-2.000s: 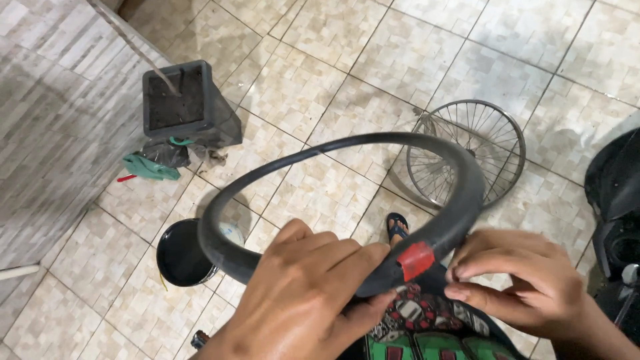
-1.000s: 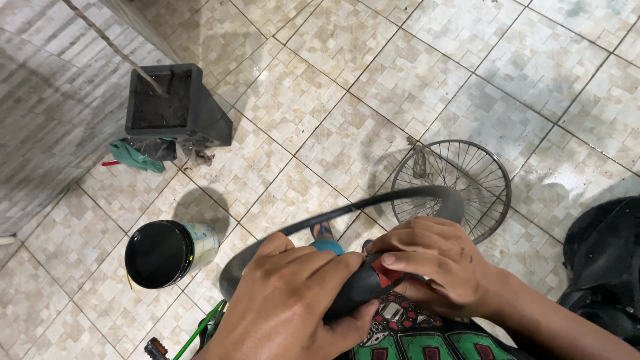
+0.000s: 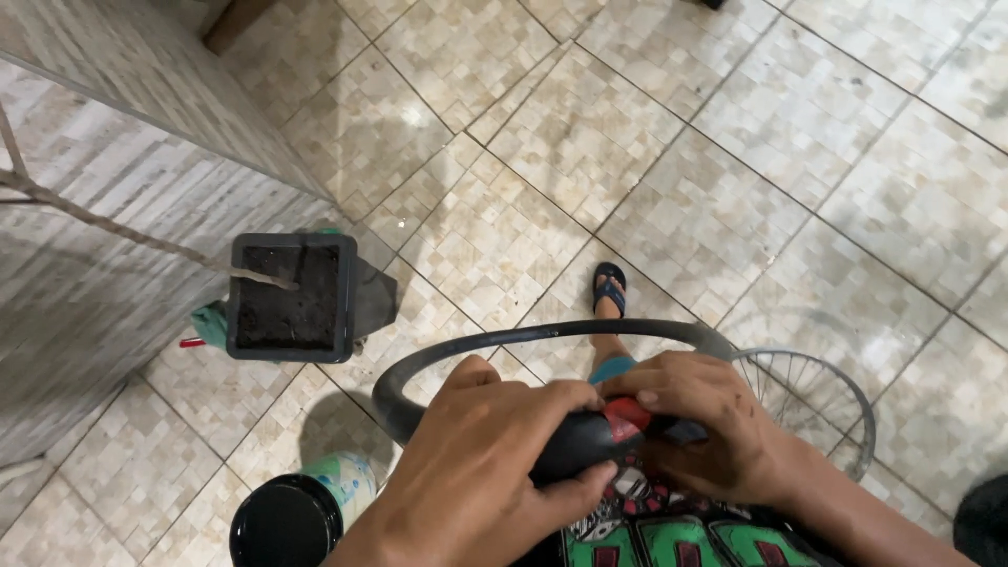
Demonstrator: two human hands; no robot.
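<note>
A black rubber inner tube (image 3: 551, 329), puffed out with air, loops in front of my body. Around its near part my left hand (image 3: 496, 449) is closed, the thumb underneath and the fingers on top. A red patch (image 3: 626, 417) wraps the tube between my two hands. My right hand (image 3: 701, 433) grips the tube just right of the patch, its fingertips touching the red edge. The palm sides of both hands are hidden.
On the tiled floor a spoked bicycle wheel (image 3: 862, 409) lies at the right. A square planter (image 3: 346, 299) with soil and a thin trunk stands at the left by the wall. Below it is a bucket (image 3: 287, 520) with dark contents. A sandalled foot (image 3: 609, 291) shows beyond the tube.
My right hand, apart from the tube two seconds ago with fingers near the patch, has closed on the tube beside the patch. My left hand keeps its hold. The view has shifted.
</note>
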